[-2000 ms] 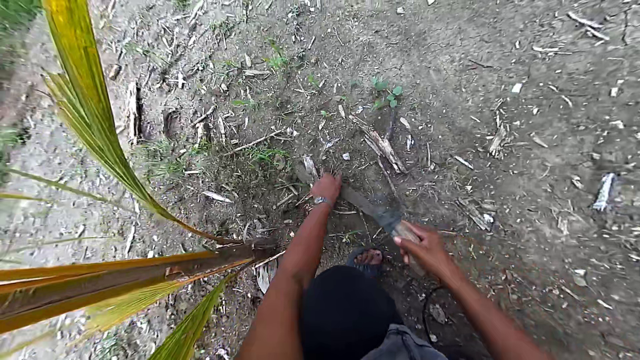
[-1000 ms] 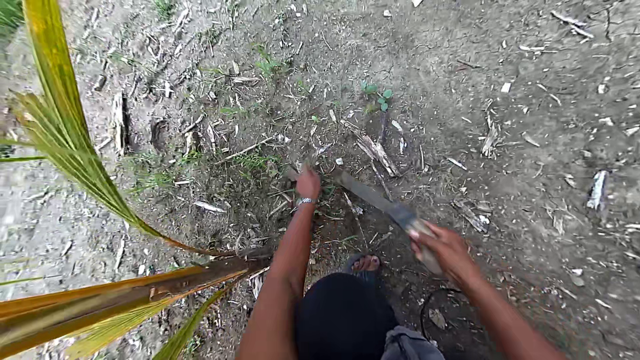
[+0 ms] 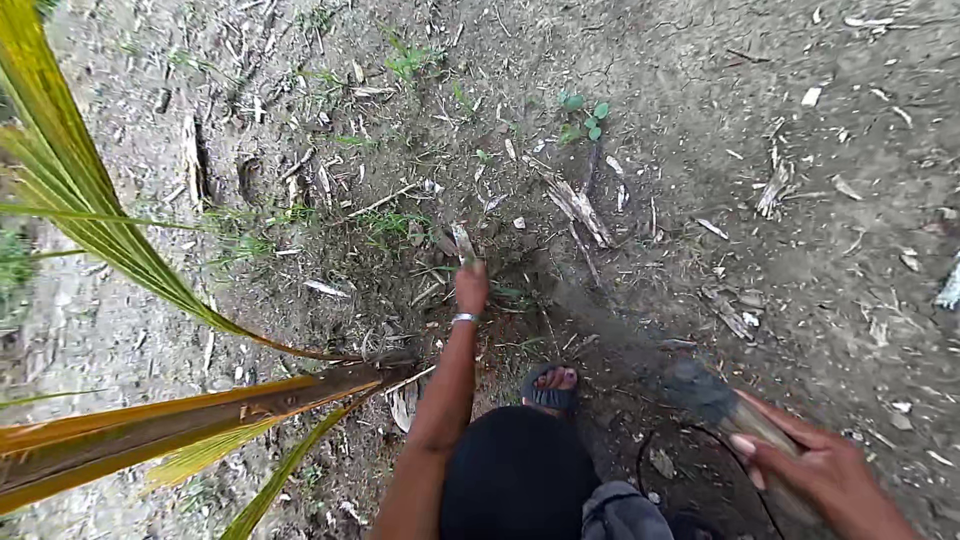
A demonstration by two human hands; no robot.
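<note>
My left hand (image 3: 471, 288), with a metal band at the wrist, reaches to the ground at the middle, its fingers closed about a bit of green plant; a pale wood piece (image 3: 463, 244) lies just beyond it. My right hand (image 3: 814, 469) grips the wooden handle of a long-bladed knife (image 3: 697, 390) at the lower right. Its blade is blurred and points up and left toward my left hand; the tip cannot be made out. Short grass (image 3: 394, 225) grows beyond my left hand.
A yellow-green palm frond (image 3: 187, 427) reaches in from the left. My sandalled foot (image 3: 553, 386) stands below the middle. A split wood piece (image 3: 574, 202) and a small leafy seedling (image 3: 585, 116) are farther out. A thin dark cord (image 3: 641, 465) lies near the right hand.
My right hand with the knife has moved right and down, away from my left hand. My left hand stays low at the ground, close to where it was.
</note>
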